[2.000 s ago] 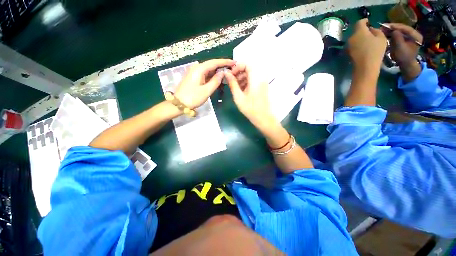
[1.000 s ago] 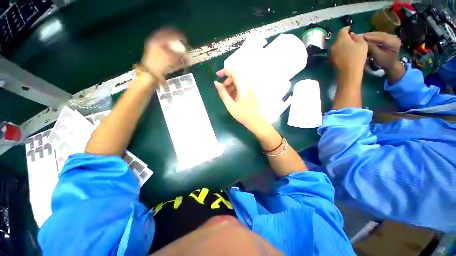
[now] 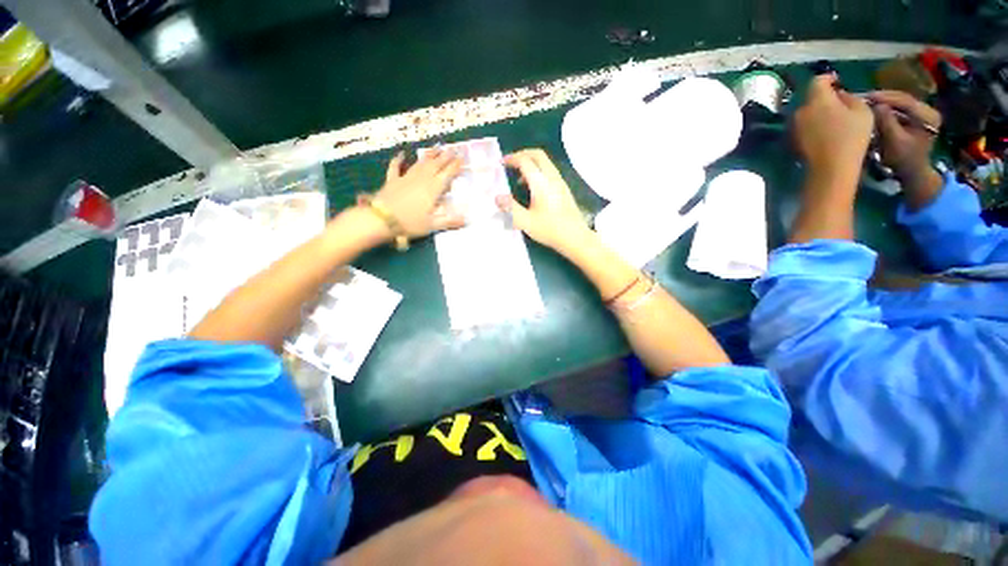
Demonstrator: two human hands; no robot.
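Observation:
A white sticker sheet (image 3: 487, 276) with grey die-cut pieces at its far end lies on the dark green bench in front of me. My left hand (image 3: 426, 199) rests on the sheet's far left part, fingers spread. My right hand (image 3: 542, 202) is at the sheet's right edge, thumb and fingers apart and curved around that edge. Whether a small piece is between the fingers is too small to tell. No dark part shows in either hand.
Stacked sticker sheets (image 3: 149, 299) lie under and beside my left forearm, with a clear plastic bag (image 3: 265, 177) behind. Used backing paper (image 3: 652, 133) lies right of my hands. A white-and-green reel (image 3: 760, 91) and a neighbour's hands (image 3: 835, 127) are farther right. A white post (image 3: 144, 100) stands left.
My left hand has come back from the pale rail onto the sheet. My right hand has come to the sheet's right edge. The dark part held between both hands earlier is no longer seen there.

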